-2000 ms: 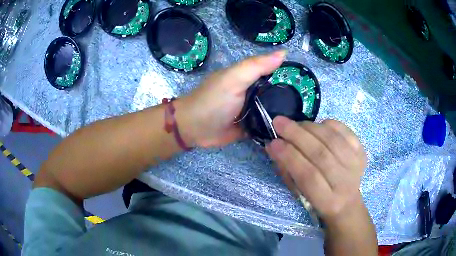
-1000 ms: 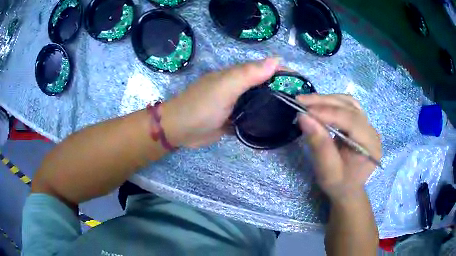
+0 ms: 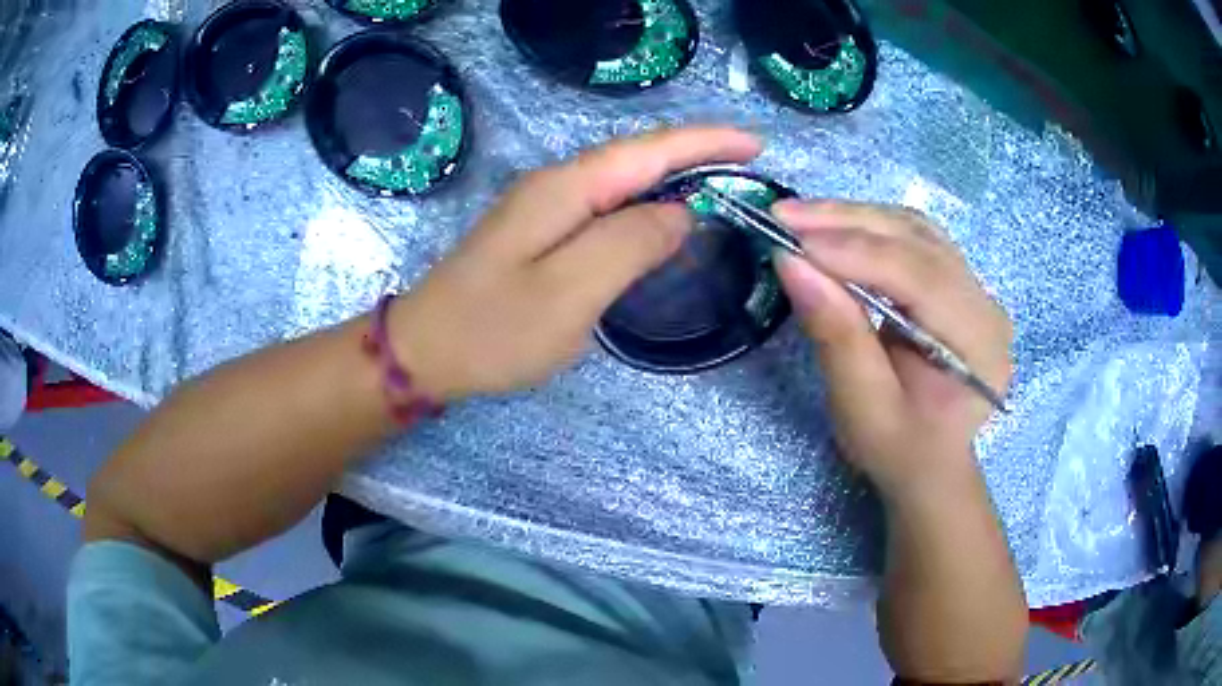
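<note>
A round black housing (image 3: 681, 306) is tilted in front of me over the table. My left hand (image 3: 536, 268) grips its left and upper rim, with fingers reaching across the top edge. A green circuit board (image 3: 741, 192) shows at the housing's top, partly covered by my fingers and the tweezers. My right hand (image 3: 901, 315) holds silver tweezers (image 3: 878, 311) like a pen, their tip at the board beside my left fingertips. Wires at the tip are too small to tell.
Several black housings (image 3: 389, 114) with green boards lie at the upper left and top of the bubble-wrap-covered table (image 3: 563, 442). A blue cap-like item (image 3: 1150, 271), a clear plastic sheet (image 3: 1106, 429) and a dark narrow object (image 3: 1152, 507) lie at the right.
The tweezers' tip has moved up from the black floor to the board at the top. My left fingers have come over the upper rim, and the held housing has shifted slightly up and left.
</note>
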